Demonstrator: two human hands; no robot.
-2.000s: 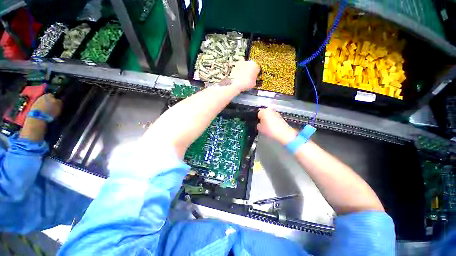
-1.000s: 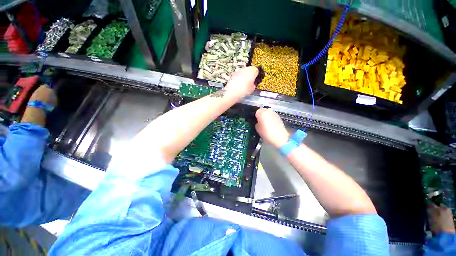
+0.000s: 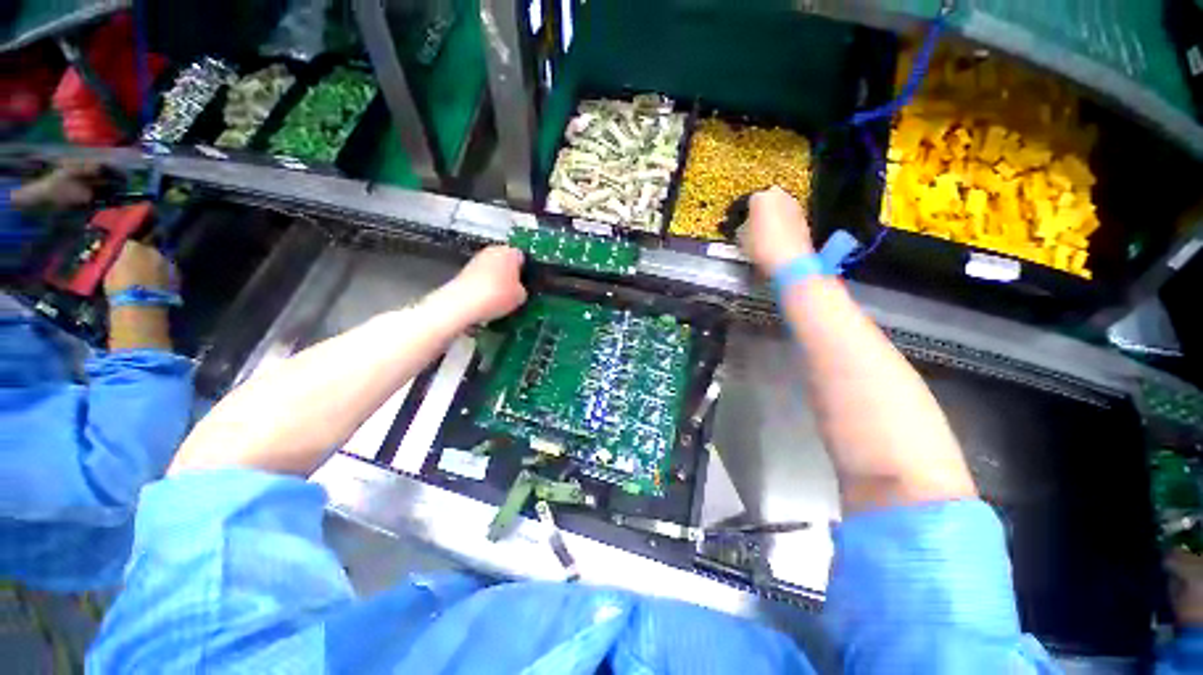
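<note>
The large green circuit board [image 3: 594, 389] lies in its black carrier [image 3: 464, 433] in front of me. A narrow green panel board [image 3: 575, 251] sits at the carrier's far edge. My left hand [image 3: 493, 282] is at the left end of the panel board, above the carrier's far left corner; its fingertips are hidden. My right hand [image 3: 774, 230], with a light blue wrist strap, reaches to the near right part of the bin of small yellow components [image 3: 739, 156]. A dark-covered fingertip shows there; whether it grips anything cannot be seen.
Pale components [image 3: 617, 165] fill the bin to the left, large orange-yellow blocks [image 3: 989, 172] the bin to the right. Green-grey clamps [image 3: 534, 495] and a thin dark tool [image 3: 759, 528] lie along the near edge. Another person's hand [image 3: 140, 274] is at a red item on the left.
My left hand has moved back from the bins to the panel board's left end. My right hand has moved from the carrier's far right corner up to the small yellow components.
</note>
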